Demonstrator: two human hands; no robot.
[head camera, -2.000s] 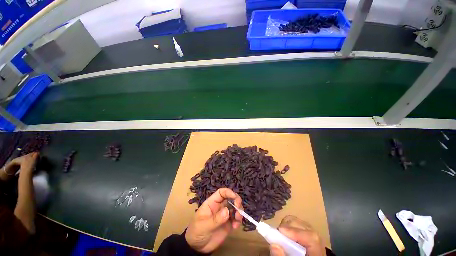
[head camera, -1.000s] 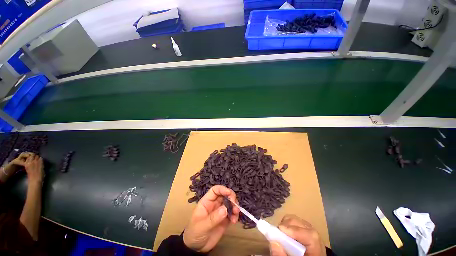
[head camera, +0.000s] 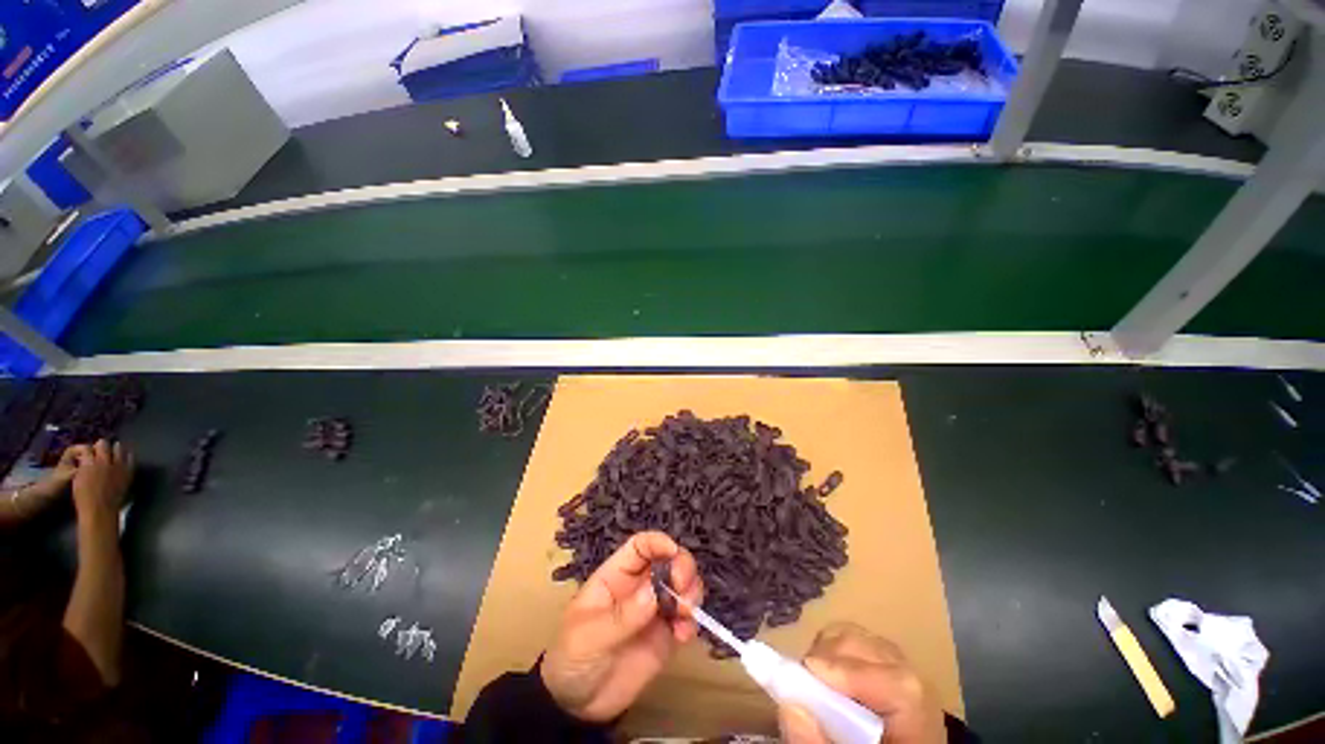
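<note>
My left hand (head camera: 613, 632) is bare and holds a small dark moulded part (head camera: 664, 586) upright between thumb and fingers. My right hand (head camera: 869, 683) grips a white glue bottle (head camera: 808, 695) with its long thin tip pointing up and left. The tip is at the dark part; whether it touches is too small to tell. Both hands are over the near edge of a large heap of dark moulded parts (head camera: 705, 509) on a tan cardboard sheet (head camera: 901, 581).
Dark parts (head camera: 1158, 441) and a yellow-handled knife (head camera: 1135, 658) beside a white cloth (head camera: 1218, 657) lie right. Silver slivers (head camera: 375, 563) lie left. A co-worker's arm (head camera: 99, 567) is far left. Beyond are the green conveyor (head camera: 625, 262) and a blue bin (head camera: 872, 116).
The dark part in my left hand now shows more upright at the bottle tip. My hands stay almost in place. The co-worker's hands have shifted slightly at far left.
</note>
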